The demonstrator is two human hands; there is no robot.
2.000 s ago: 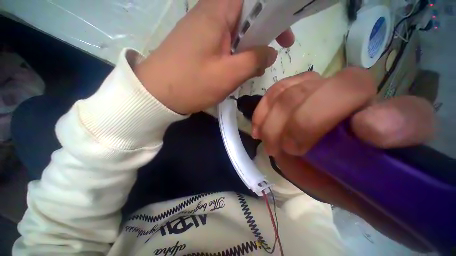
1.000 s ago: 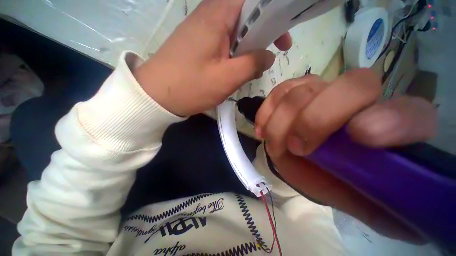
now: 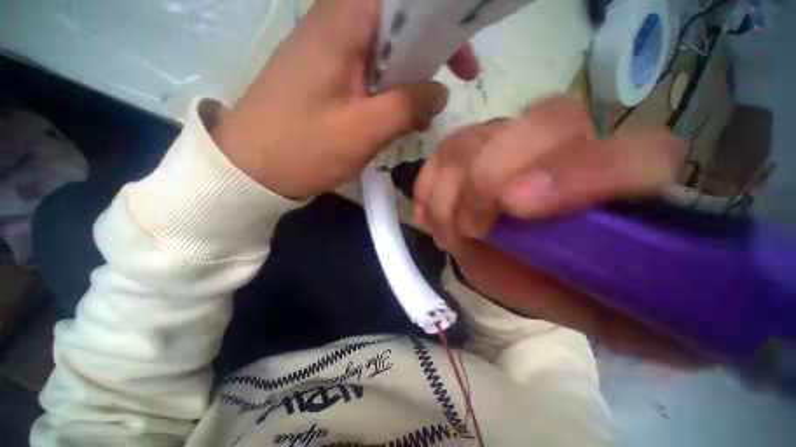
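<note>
My left hand [image 3: 323, 105] grips the white curved neck fan housing [image 3: 394, 249] near its wide, slotted end, which is cut off by the top edge. The narrow end hangs over my lap, with red and dark lead wires [image 3: 456, 375] trailing from it. My right hand [image 3: 506, 183], partly blurred, holds the purple electric screwdriver [image 3: 628, 262]. Its black nose points at the housing just below my left hand. The bit tip is too small and blurred to tell whether it touches a screw.
A white tape roll [image 3: 630, 52] with a blue centre stands on the pale, marked bench [image 3: 532, 65] at the upper right. Dark cords [image 3: 694, 87] lie beside it. Clear plastic sheeting [image 3: 166, 44] covers the upper left surface.
The housing, my left hand and my right hand with the screwdriver have shifted a little to the left. The grips are the same, and the screwdriver is more blurred.
</note>
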